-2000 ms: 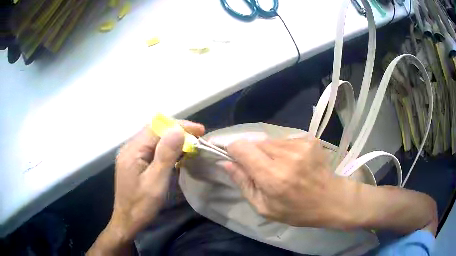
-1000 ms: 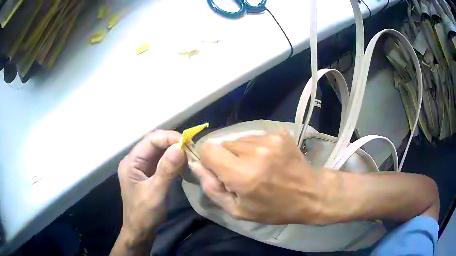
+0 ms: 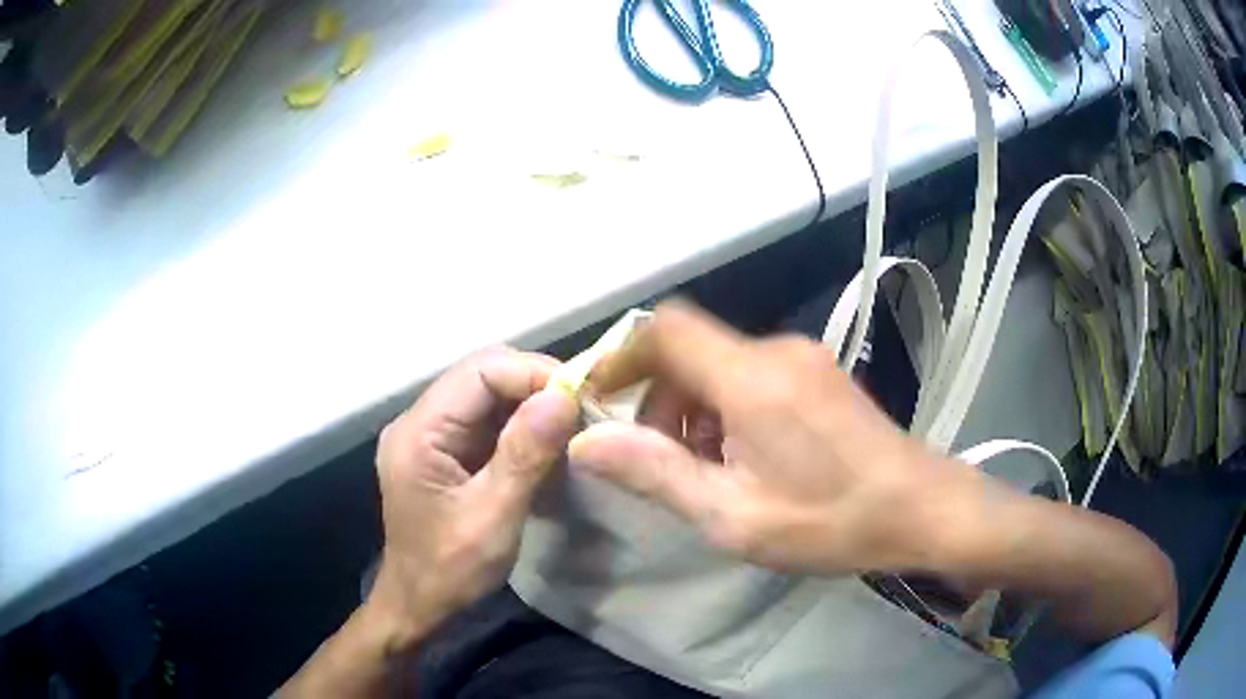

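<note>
The cream-beige tote bag (image 3: 683, 601) lies across my lap with its handles (image 3: 977, 260) arching up at the right. My left hand (image 3: 472, 464) pinches the bag's top corner between thumb and fingertips. My right hand (image 3: 779, 451) is at the same corner, its fingers and thumb around a pale strip end (image 3: 618, 339) that sticks up there; it is slightly blurred. Only a little yellow (image 3: 571, 387) shows between the fingertips. Whether a tool is in my right hand is hidden.
Teal-handled scissors (image 3: 694, 48) with a dark cord lie at the back of the white table (image 3: 273, 301). Yellow offcuts (image 3: 431, 146) are scattered there. Layered pieces (image 3: 137, 68) are at the far left, and more bundles (image 3: 1161, 301) hang at the right.
The yellow corner end that stood out is now mostly out of sight, and a pale strip end shows instead. My right hand has opened its grip and shifted. Both hands sit slightly further right.
</note>
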